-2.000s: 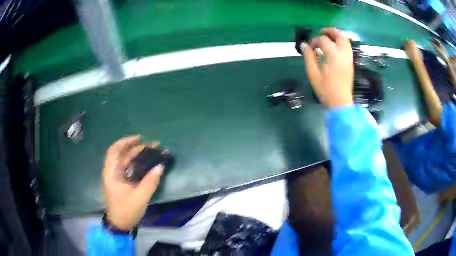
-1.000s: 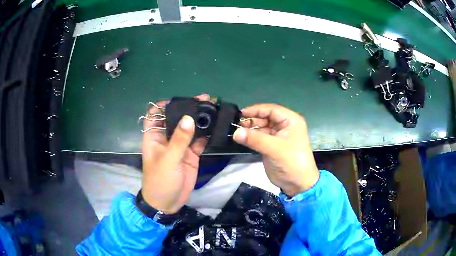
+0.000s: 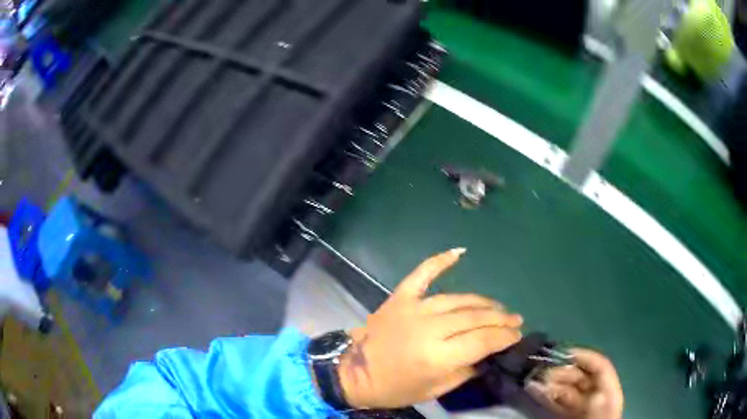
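A black clamped unit (image 3: 524, 361) with silver wire handles shows at the bottom, blurred, above the bench's near edge. My right hand (image 3: 583, 385) holds it from the right with curled fingers. My left hand (image 3: 438, 344), with a watch on the wrist, is back-up to the left of the unit. Its thumb is spread away and its fingertips lie over the unit's left side; whether they touch is hidden. A bulldog clip (image 3: 472, 186) lies on the green bench (image 3: 524, 254), beyond my left hand.
Stacked black trays (image 3: 237, 106) with wires along their side stand at the left. A white rail (image 3: 655, 233) and a grey upright (image 3: 610, 110) border the bench. Small clips (image 3: 694, 366) lie at the right. A blue stool (image 3: 86, 254) stands on the floor at left.
The view has swung left, bringing the tray stack in. My left hand has turned back-up and loosened from the unit. The unit stays in my right hand, now lower right in view.
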